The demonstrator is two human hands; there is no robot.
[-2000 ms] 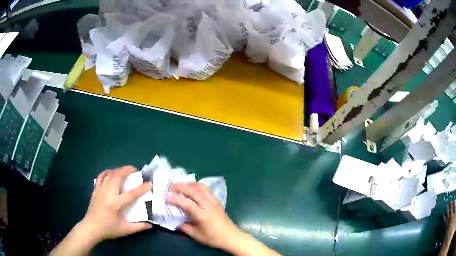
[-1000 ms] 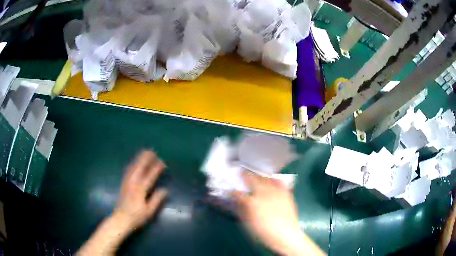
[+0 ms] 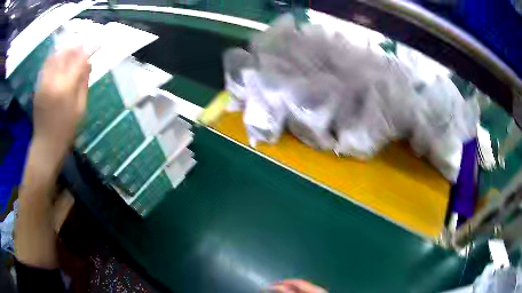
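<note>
A slanted row of cartons with green sides (image 3: 129, 151) and raised white flaps stands at the left. What looks like my left hand (image 3: 62, 86) is blurred over the row's upper left part, its forearm coming up from the lower left. Whether it grips a carton cannot be told. My right hand (image 3: 299, 286) is cut off by the bottom edge. Only some fingers show, and what it holds is hidden. Several bagged products (image 3: 349, 97), cloudy and whitish, are heaped on the yellow board (image 3: 366, 186).
The shiny dark green bench (image 3: 269, 229) runs in front of the yellow board. A purple roll (image 3: 465, 183) is at the board's right end, beside a blurred metal post (image 3: 498, 212). Another patch of skin (image 3: 63, 209) shows behind the left forearm. A dark overhead bar crosses the upper right.
The view has swung left and tilted. My left hand has moved from the bench to the carton row. My right hand has dropped to the bottom edge. The white carton it was on is no longer visible there.
</note>
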